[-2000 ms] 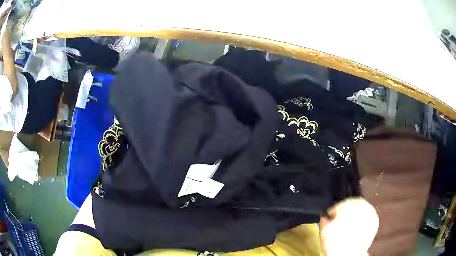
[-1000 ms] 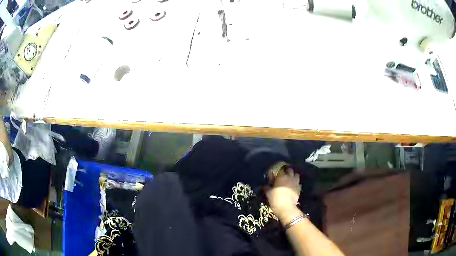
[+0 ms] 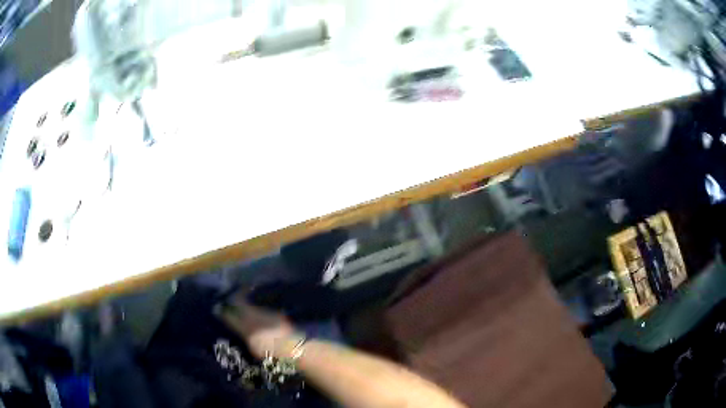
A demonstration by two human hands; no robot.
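Observation:
Black embroidered garment pieces point(image 3: 183, 351) lie low at the left, below the table edge, dark and blurred, with some gold-cream scroll embroidery showing. My right hand point(image 3: 251, 319) reaches in from the bottom and lies on or against the black cloth. Its fingers are blurred against the dark cloth, so whether they grip it cannot be told. My left hand is not in the picture.
A white table point(image 3: 279, 143) with a wooden edge crosses above, holding a pale blue thread cone point(image 3: 19, 223), a pink tool point(image 3: 438, 94) and a blurred white sewing machine point(image 3: 119, 56). A brown cloth-covered block point(image 3: 501, 327) stands right of my arm. A wooden frame-like object point(image 3: 649, 263) is farther right.
The view has swung to the right and tilted. The black garments and my right hand now show farther left. The blue crate has mostly left the picture, and the wooden frame-like object shows more fully.

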